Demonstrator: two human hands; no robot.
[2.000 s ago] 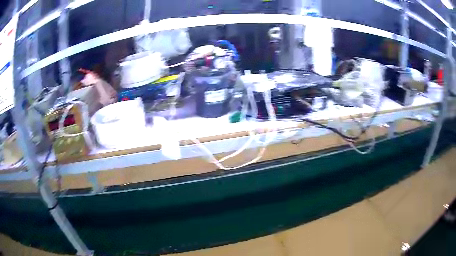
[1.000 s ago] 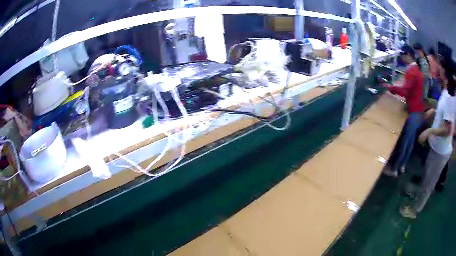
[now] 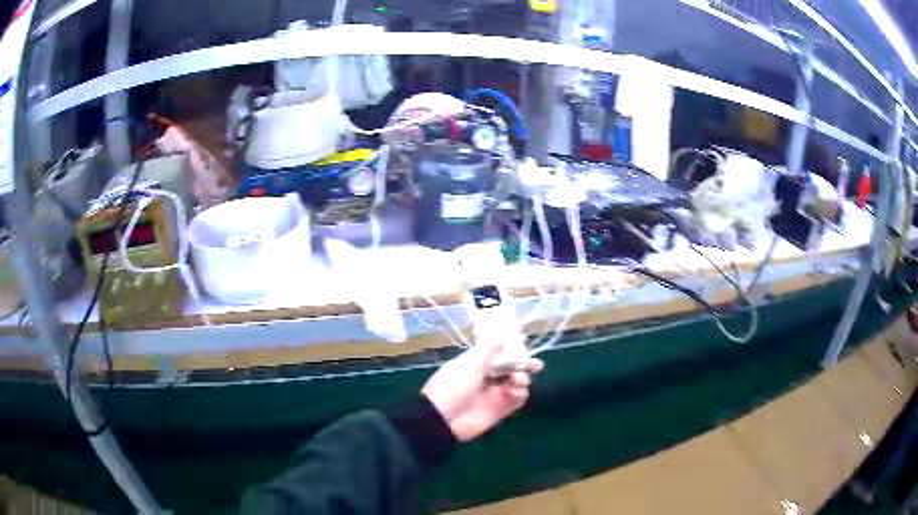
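Note:
My left hand [image 3: 483, 390], in a dark sleeve, reaches up from the lower left. It is shut on a white handheld fan [image 3: 495, 327], gripping its lower end. The fan is upright in front of the bench edge, with the small black display panel [image 3: 487, 297] facing me. Any digits on it are too blurred to read. The fan's upper end blends into the bright bench behind it. My right hand is not in view.
A dark green conveyor belt [image 3: 302, 443] runs below the bench, with a cardboard-covered ledge [image 3: 695, 463] nearer me. White cords hang from the bench. A white bin [image 3: 252, 251], yellowish power supply [image 3: 131, 262] and dark tub [image 3: 450, 201] stand there. Posts rise at both sides.
My left hand has come into view with the white fan. The view has swung back left from the people along the ledge to the bench.

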